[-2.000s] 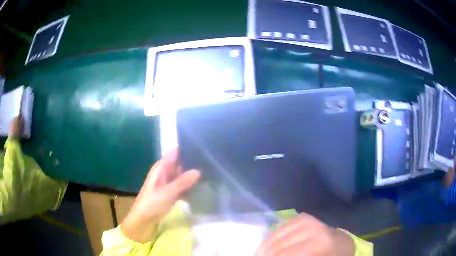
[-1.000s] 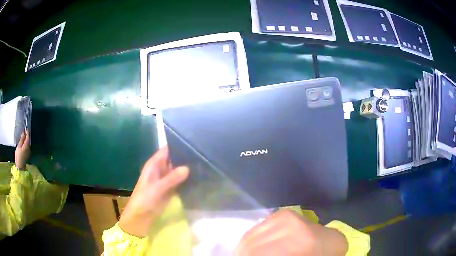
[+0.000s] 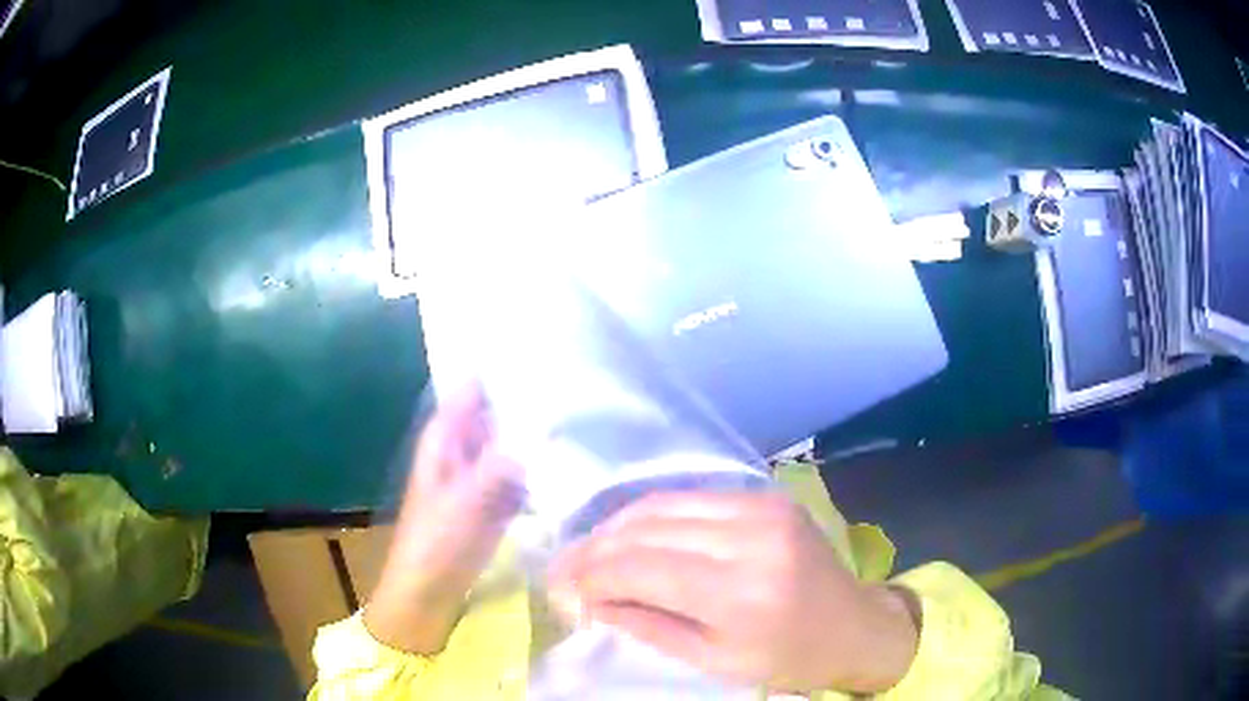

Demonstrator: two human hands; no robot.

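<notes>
A tablet with its back up lies tilted in front of me, camera module at its far right corner, silvery in glare. A clear glossy film is bent over its near left part. My right hand grips the near edge of the film, fingers curled. My left hand is blurred at the left, beside the film, with the film in its grip. Glare hides the tablet's left end. A white-bordered tablet lies screen up just beyond.
Tablets lie screen up along the far side and far left. A small metal fixture stands at right by another tablet and a leaning stack. A white stack and a yellow sleeve are at left.
The tablet has turned, its right end rising in view, and its left part is now under bent film and glare. My right hand has moved up slightly. The other person's hand has left the white stack.
</notes>
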